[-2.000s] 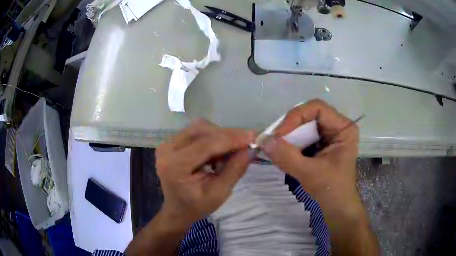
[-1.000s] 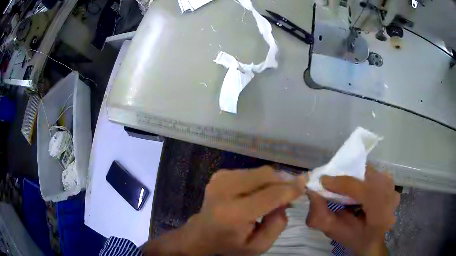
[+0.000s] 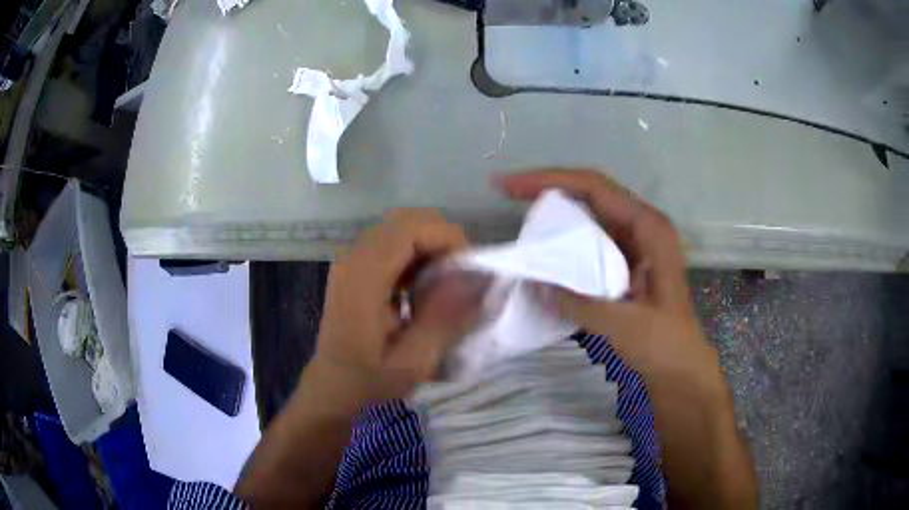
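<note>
A white cuff piece (image 3: 573,251) is held between both hands above the lap, bent and partly blurred. My left hand (image 3: 394,299) grips its left part; the fingers are blurred. My right hand (image 3: 638,264) holds its right part, with the thumb below and the index finger stretched out above. A ridged stack of white cuff pieces (image 3: 528,423) lies on the lap just below the hands. No awl can be made out.
A crooked white offcut strip (image 3: 327,129) lies on the table (image 3: 239,129). The machine bed plate (image 3: 698,60) is at the top right. A black phone (image 3: 204,372) lies on the white side board. A bin (image 3: 85,319) with white bundles stands at far left.
The head view swung right and back. The cuff piece now spans both hands and is opened out more than two seconds ago. The right index finger is stretched out.
</note>
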